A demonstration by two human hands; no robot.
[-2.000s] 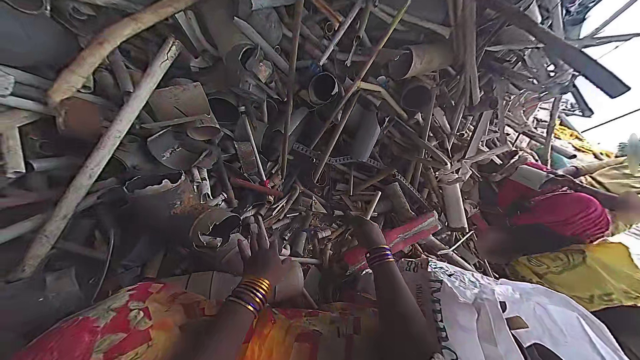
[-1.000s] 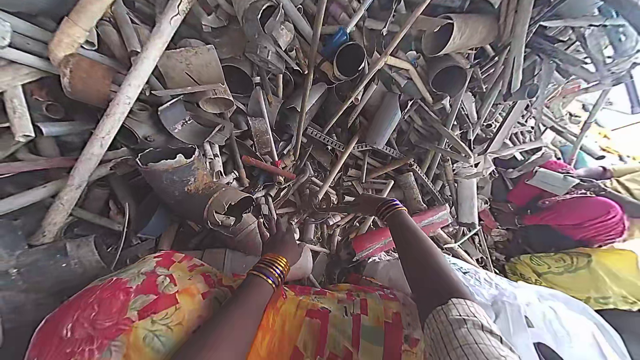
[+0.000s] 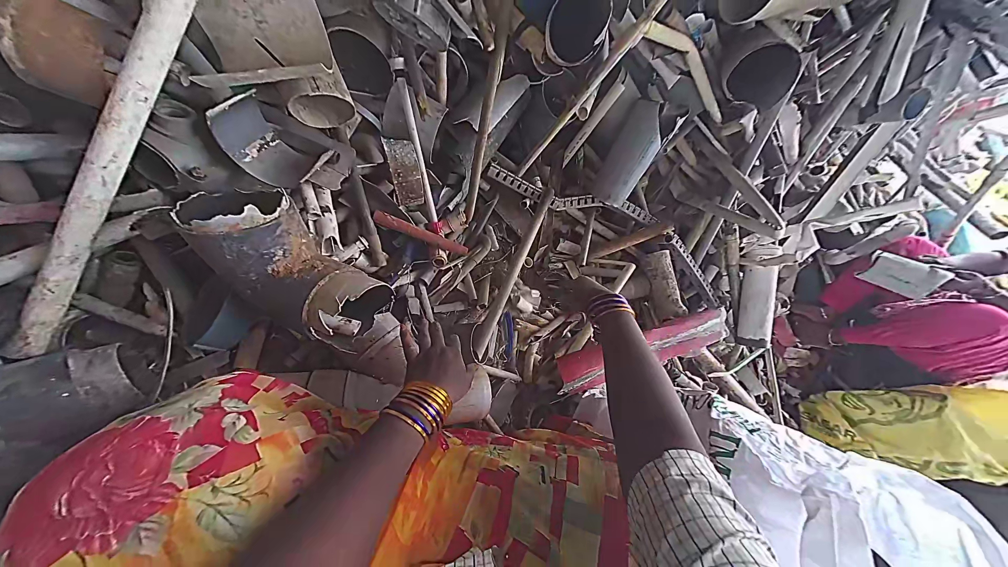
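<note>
My left hand (image 3: 435, 360), with bangles at the wrist, is spread palm down beside the broken end of a grey plastic pipe (image 3: 346, 303); nothing is seen held in it. Among small pipe scraps (image 3: 535, 319) rests my right hand (image 3: 580, 293), its fingers blurred and partly lost against the pile, so its grip cannot be told. A thin stick (image 3: 513, 276) leans between the hands. Above them lie a red-brown tube (image 3: 420, 233) and a slotted plastic strip (image 3: 575, 202). A red plastic piece (image 3: 677, 339) lies under my right forearm.
A heap of scrap pipes rises all around, with a long whitish pole (image 3: 106, 173) at the left. A white sack (image 3: 850, 504) and a yellow sack (image 3: 913, 425) lie at the lower right. Another person in pink (image 3: 929, 339) is at the right, near a flat grey piece (image 3: 904, 274).
My right hand has moved inward over the small scraps since the earliest frame. My left hand stays near the broken pipe. The view has shifted closer to the heap.
</note>
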